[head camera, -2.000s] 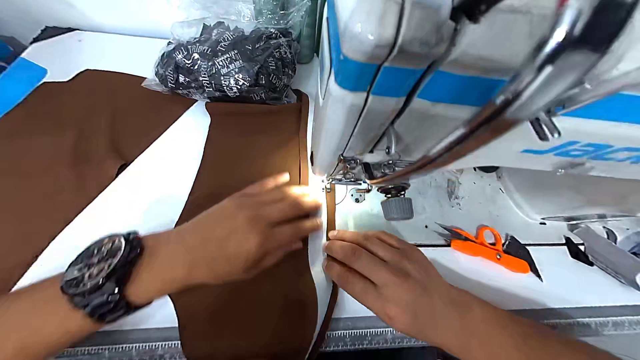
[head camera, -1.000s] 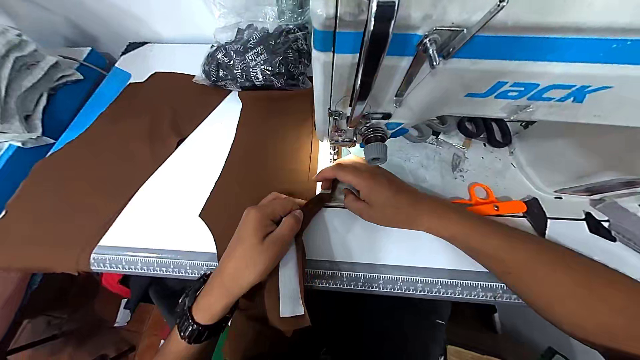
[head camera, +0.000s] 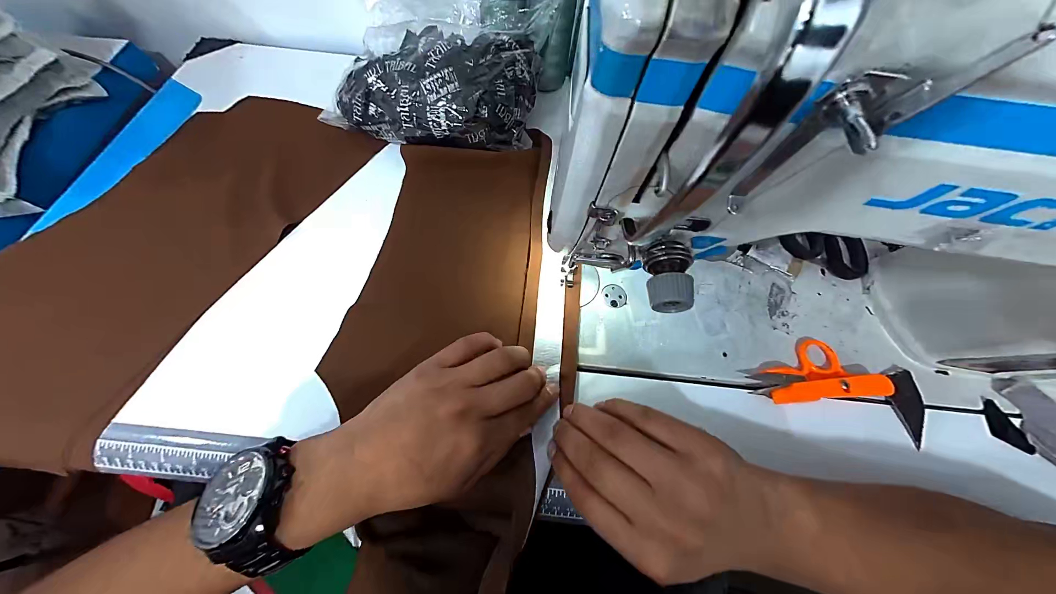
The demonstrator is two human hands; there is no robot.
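Note:
A brown fabric panel (head camera: 462,239) lies left of the needle of a Jack sewing machine (head camera: 685,165). Its folded right edge runs beside a white strip and a narrow brown strip (head camera: 571,330) that passes under the presser foot (head camera: 568,272). My left hand (head camera: 462,412), with a black watch (head camera: 239,507) on the wrist, pinches the fabric edge and white strip below the foot. Fingertips of my right hand (head camera: 652,487) press on the narrow brown strip, close to the left fingertips. Whether they pinch it is hidden.
Orange thread snips (head camera: 833,386) lie on the right of the machine bed. A plastic bag of dark printed labels (head camera: 437,91) sits behind the fabric. More brown fabric (head camera: 165,272) spreads leftward. A measuring tape (head camera: 165,458) lines the table's front edge. Grey cloth pieces (head camera: 33,99) are at upper left.
My left hand has moved up from the bunched fabric below the table edge to the flat panel. My right hand has come down, away from the presser foot. The folded end with a white strip now lies straighter.

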